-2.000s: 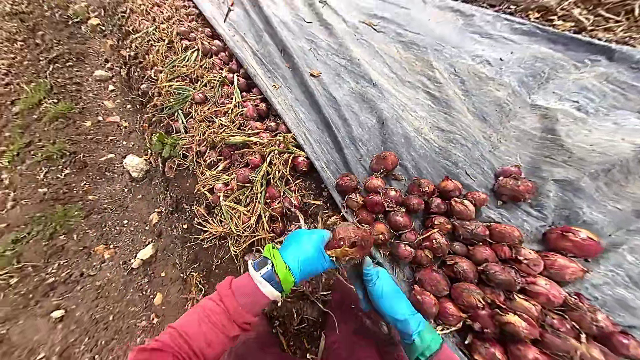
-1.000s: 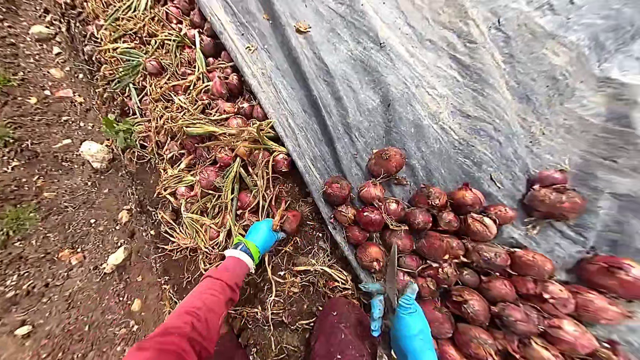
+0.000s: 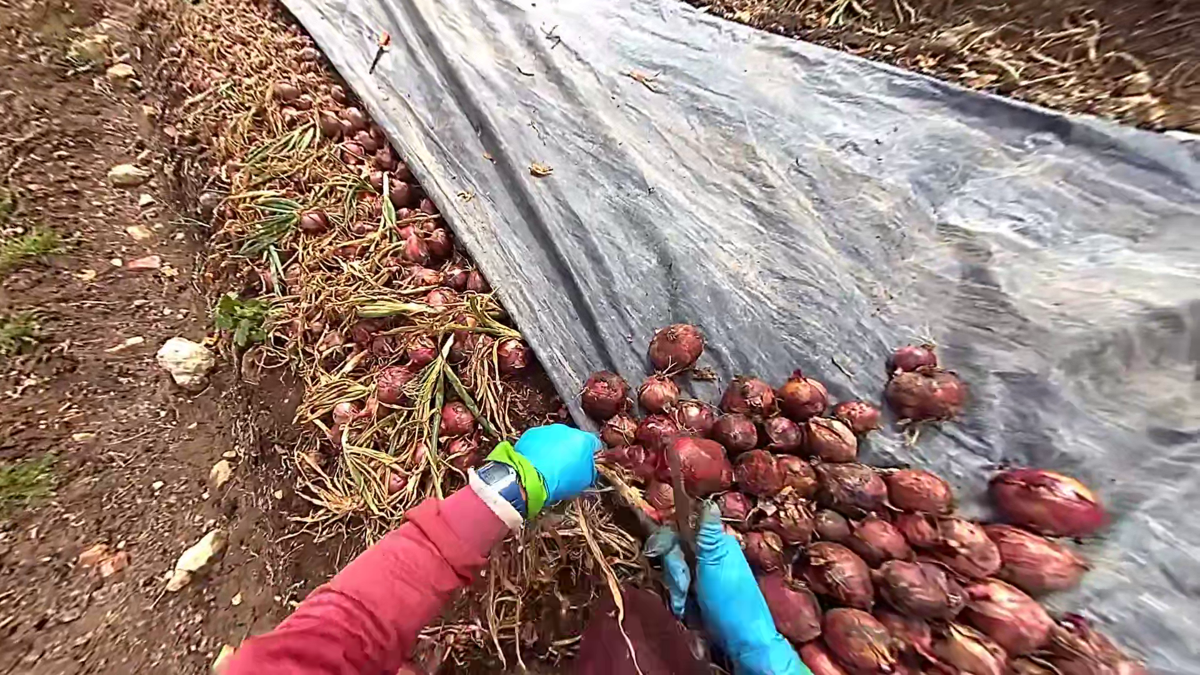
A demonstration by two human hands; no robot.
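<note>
My left hand [image 3: 560, 462], in a blue glove with a green band and a watch at the wrist, is closed around the dry tops [image 3: 619, 487] of a red onion. Just right of it, the blade of a knife [image 3: 682, 487] stands upright against the onions. My right hand [image 3: 717, 581], also blue-gloved, grips this knife, its handle mostly hidden by the fingers. Beside and beyond my right hand, many trimmed red onions [image 3: 839, 574] lie piled on a grey plastic sheet [image 3: 750, 234]. Which onion belongs to the held tops is hard to tell.
A row of red onions with dry and green tops [image 3: 403, 309] runs along the sheet's left edge. Bare soil with stones [image 3: 186, 361] lies further left. Cut tops and roots [image 3: 553, 572] litter the ground below my left hand. Dry plant litter [image 3: 1031, 47] borders the sheet's far edge.
A second ago my left hand was at the onion row with an onion; now it is further right, near the knife. My right hand still has the knife.
</note>
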